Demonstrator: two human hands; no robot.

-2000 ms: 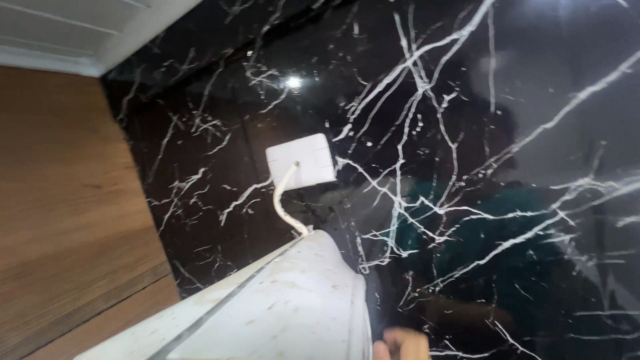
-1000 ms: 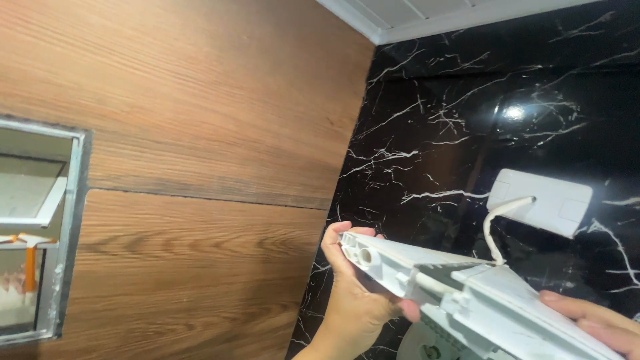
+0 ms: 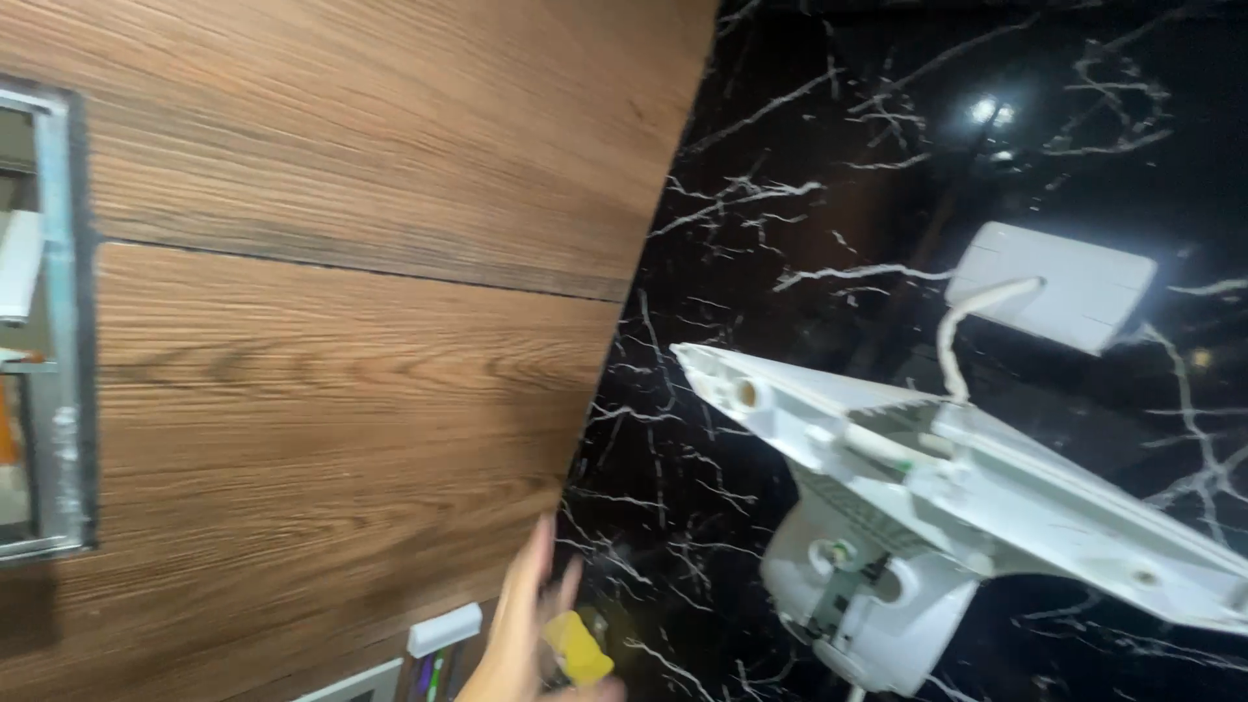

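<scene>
A white plastic appliance housing [image 3: 975, 487], its underside showing molded ribs and a rounded lower part, stands out against the black marble-patterned wall at the right. From its top a white cable [image 3: 951, 341] runs to a white cover plate [image 3: 1058, 283] on that wall. My left hand [image 3: 531, 624] is at the bottom centre, blurred, fingers apart, left of the housing and not touching it. A yellow object [image 3: 580, 648], too blurred to name, shows beside its fingers; whether the hand touches it cannot be told. My right hand is out of view.
Wood-look panels [image 3: 341, 390] cover the left wall up to the corner with the dark wall. A metal-framed opening [image 3: 78, 322] is at the far left, with an orange item [image 3: 8, 419] in it. A white-topped holder [image 3: 446, 629] with colored items stands at the bottom.
My left hand has let go of the housing's left end and moved down and away from it. My right hand, on the housing a second ago, has left the view.
</scene>
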